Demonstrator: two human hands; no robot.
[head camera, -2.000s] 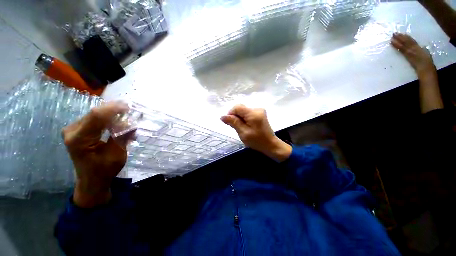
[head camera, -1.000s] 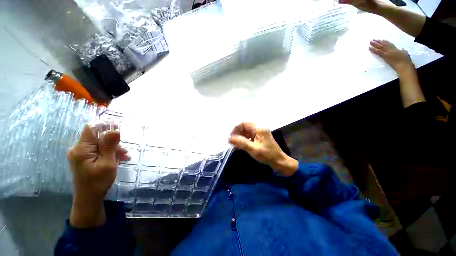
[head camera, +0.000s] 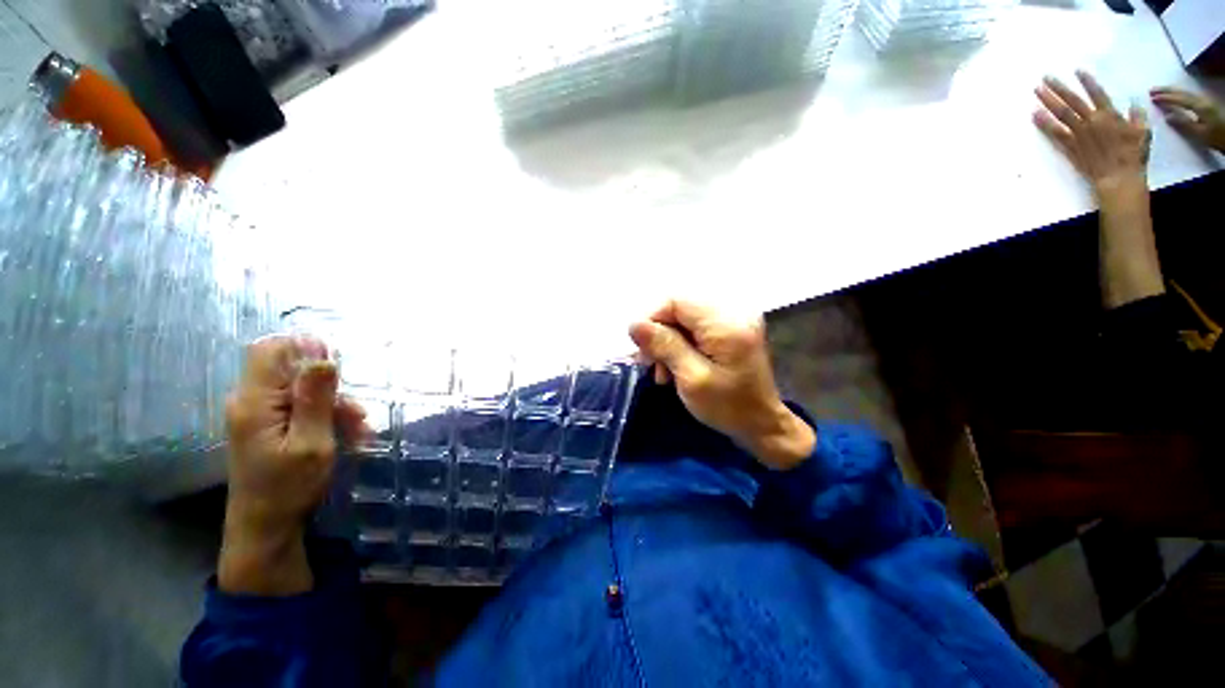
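Observation:
A clear compartment tray (head camera: 504, 470) with a grid of rounded pockets is held over the blue-clothed lap, partly overlapping the glossy white table edge. My left hand (head camera: 289, 430) grips its upper left side between thumb and fingers. My right hand (head camera: 719, 376) pinches its upper right corner. The tray's top edge is washed out by glare against the table. I cannot tell whether any film is on the tray.
An upright tray stack (head camera: 114, 309) stands at far left. Behind it lie an orange flask (head camera: 114, 114), a black block (head camera: 222, 74) and silvery crumpled film (head camera: 316, 27). Flat tray stacks (head camera: 605, 74) are at the back. Another person's hand (head camera: 1102, 135) rests on the white table (head camera: 914, 202) at right.
The tray has turned from steeply slanted to facing me more, over the lap. The glinting film on the table two seconds ago no longer shows. The other person's hands have moved.

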